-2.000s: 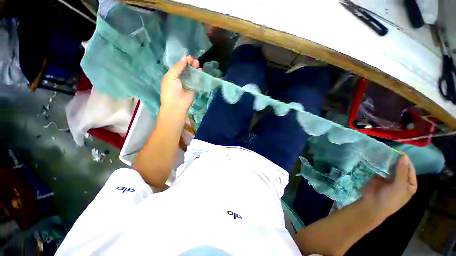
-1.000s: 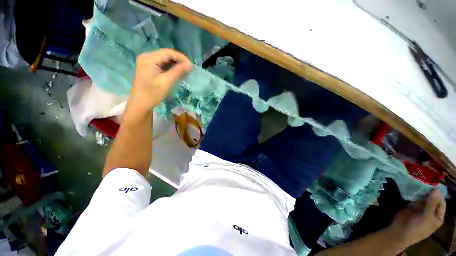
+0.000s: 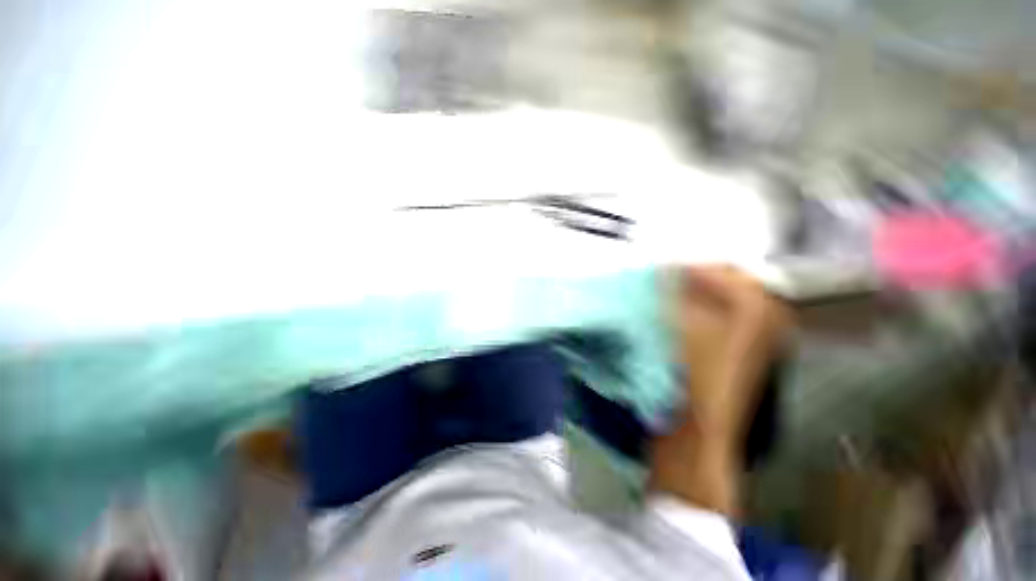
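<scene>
The view is strongly blurred. A broad band of sea-green fabric (image 3: 454, 312) runs across from the left edge to my right hand (image 3: 727, 306), along the front of the white table. My right hand appears closed on the fabric's right end, near the table edge; the fingers are smeared. Green fabric also hangs below the hand's left side. My left hand cannot be made out. Dark-handled snips (image 3: 585, 216) lie flat on the table behind the fabric.
The white table (image 3: 227, 170) fills the upper left, with a grey patch (image 3: 437, 57) at the back. A bright pink object (image 3: 937, 247) is at the right. A brownish blurred thing (image 3: 267, 448) is at the lower left. My dark-blue lap is below the fabric.
The view has swung right and up, showing more table and the pink object. My left hand has gone from sight. My right hand now appears nearer the middle, at the table's edge.
</scene>
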